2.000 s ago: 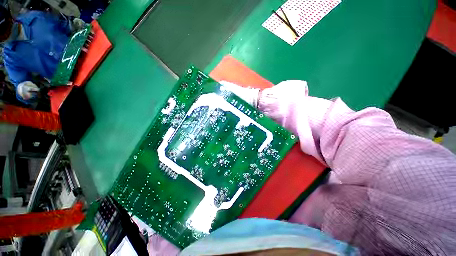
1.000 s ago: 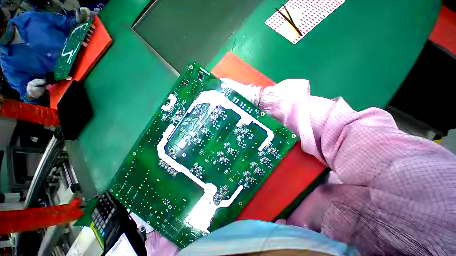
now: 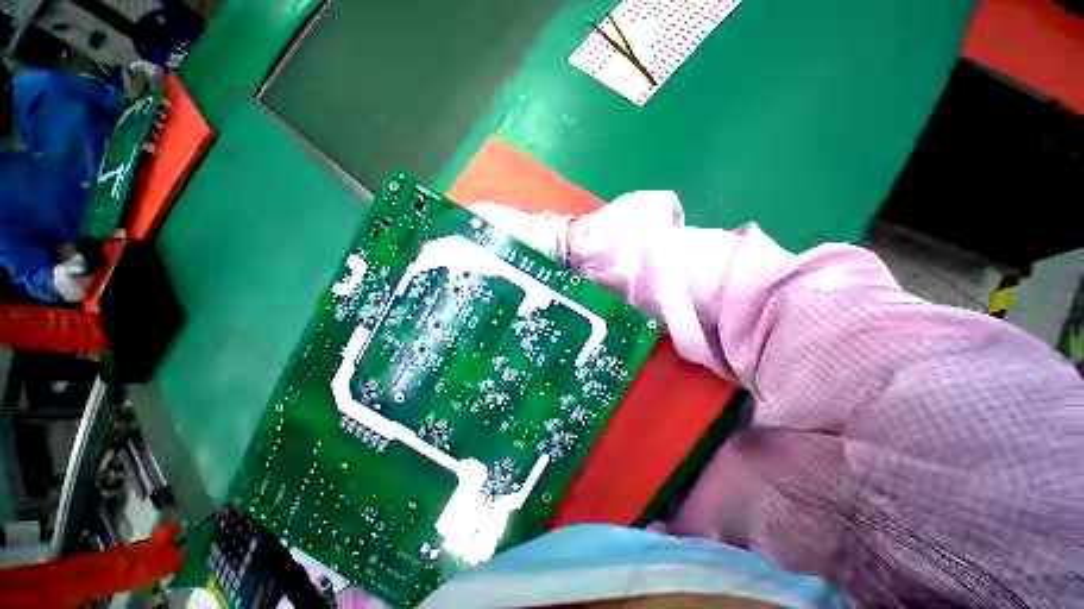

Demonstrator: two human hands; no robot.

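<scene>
A large green circuit board (image 3: 440, 399) is held solder side up, with a broad silvery-white angular track and many small joints. It lies slanted across the view above a red-orange pad (image 3: 648, 434). My right hand (image 3: 523, 231), in a white glove, holds the board's upper right edge; its fingers are mostly hidden by the board. My left hand (image 3: 319, 576) shows only as a small white sliver at the board's lower left edge, with a bit of pink sleeve; its fingers are hidden. The board's underside is not visible.
A dotted white card (image 3: 636, 66) with a dark thin V-shaped tool lies on the green bench (image 3: 761, 131). A dark inset panel (image 3: 392, 89) is beyond the board. A calculator (image 3: 244, 553) is lower left. A blue-clad person (image 3: 54, 179) handles another board at left.
The whole view has shifted, so the bench, card, person and board all appear further left. The glare on the board has changed slightly. Both hands stay at the board's edges.
</scene>
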